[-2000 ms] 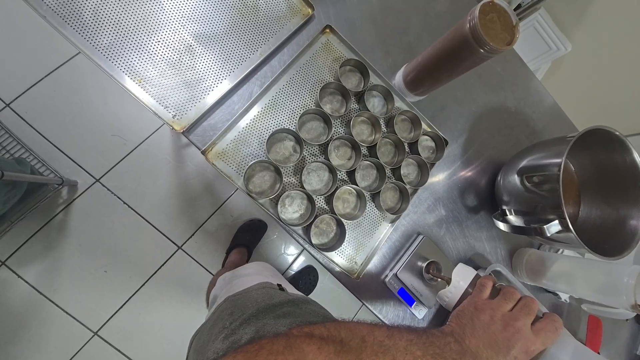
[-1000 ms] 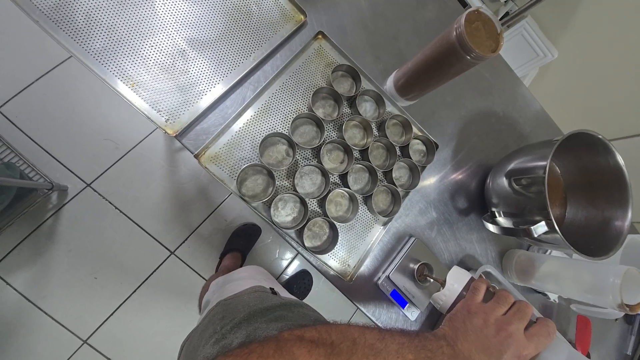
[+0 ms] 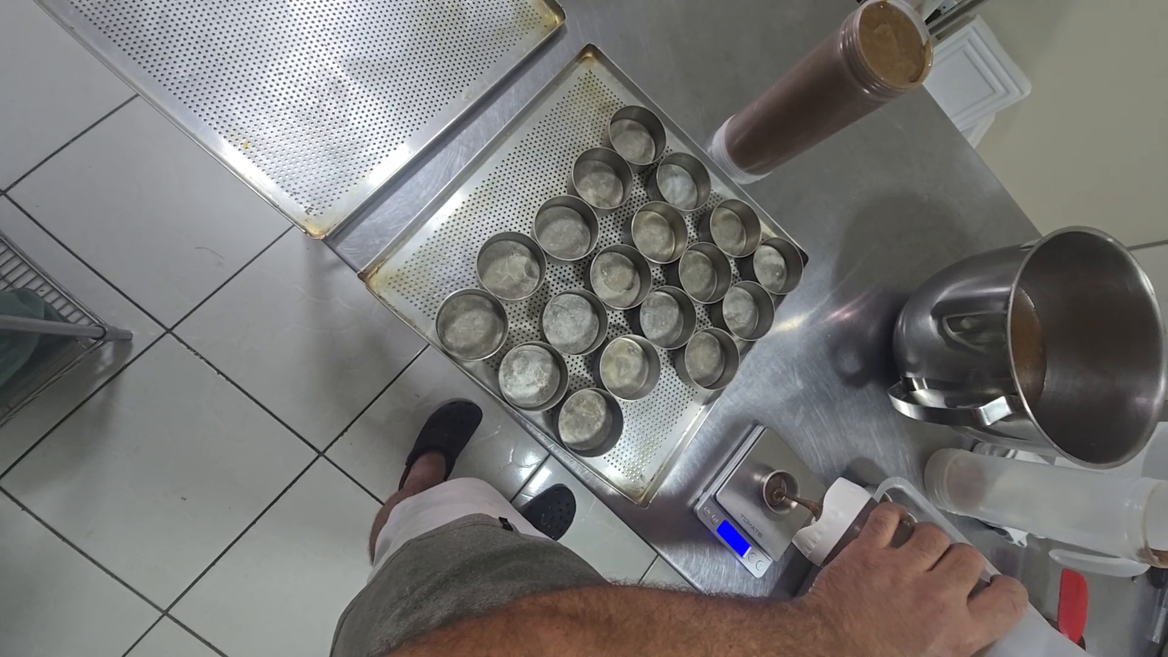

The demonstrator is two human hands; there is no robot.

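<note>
My right hand (image 3: 922, 579) is closed around a dispenser bottle with a white nozzle cap (image 3: 835, 520). The bottle lies tilted, and brown batter runs from its nozzle into a small metal cup (image 3: 778, 491) on a digital kitchen scale (image 3: 762, 502) with a lit blue display. Up and left of the hand, several round metal molds (image 3: 572, 322) with whitish inner bottoms stand in rows on a perforated metal tray (image 3: 639, 443). My left hand is out of view.
A second perforated tray (image 3: 301, 82) sits upper left. A large bottle of brown batter (image 3: 803, 100) stands beyond the molds. At right are a steel mixing bowl (image 3: 967, 319) holding brown batter, a translucent bottle (image 3: 1031, 488) on its side and a red utensil (image 3: 1072, 604).
The batter running from the nozzle to the cup shows in the earlier frames too. The molds and the scale keep their places, while the view has shifted slightly.
</note>
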